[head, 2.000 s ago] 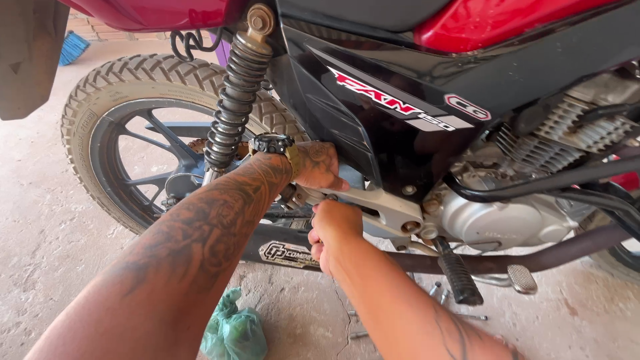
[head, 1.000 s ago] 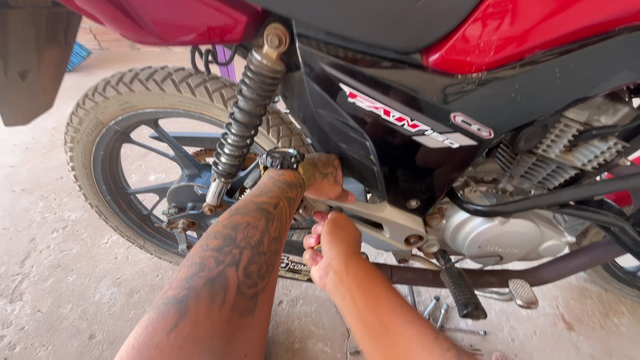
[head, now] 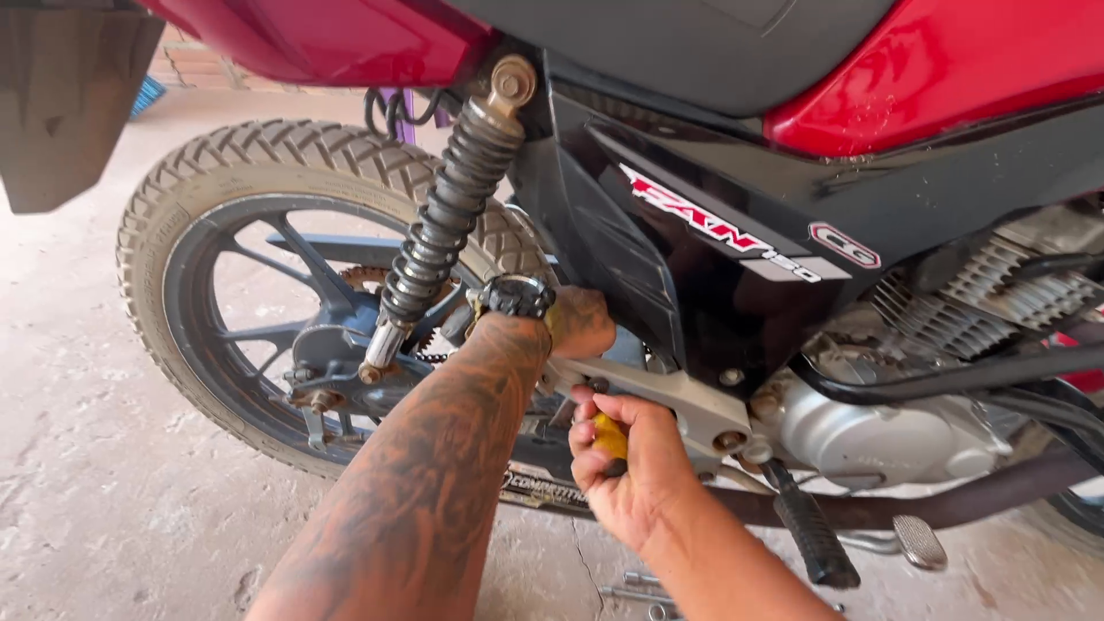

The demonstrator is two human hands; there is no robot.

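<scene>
My left hand [head: 582,323], with a black watch [head: 517,296] at its wrist, reaches in behind the aluminium footrest bracket [head: 668,392] of a red and black motorcycle; its fingertips are hidden. Just below, my right hand [head: 625,457] is closed around a yellow and black tool handle [head: 610,435], whose other end meets the bracket near a dark bolt head [head: 597,385]. To the left of my left hand stand the coil-spring shock absorber [head: 444,207] and the rear wheel [head: 185,328]. The black side panel [head: 690,259] is above both hands.
The rubber footrest [head: 811,526], brake pedal [head: 919,542] and exhaust pipe [head: 880,504] lie right of my right forearm. Several metal wrenches [head: 642,593] rest on the concrete floor beneath. The engine cover [head: 888,431] is at the right, the mudguard [head: 78,103] at the upper left.
The fingers of my right hand now show the yellow handle, which was mostly hidden before. The green plastic bag seen on the floor earlier is out of sight. My left hand stays behind the bracket.
</scene>
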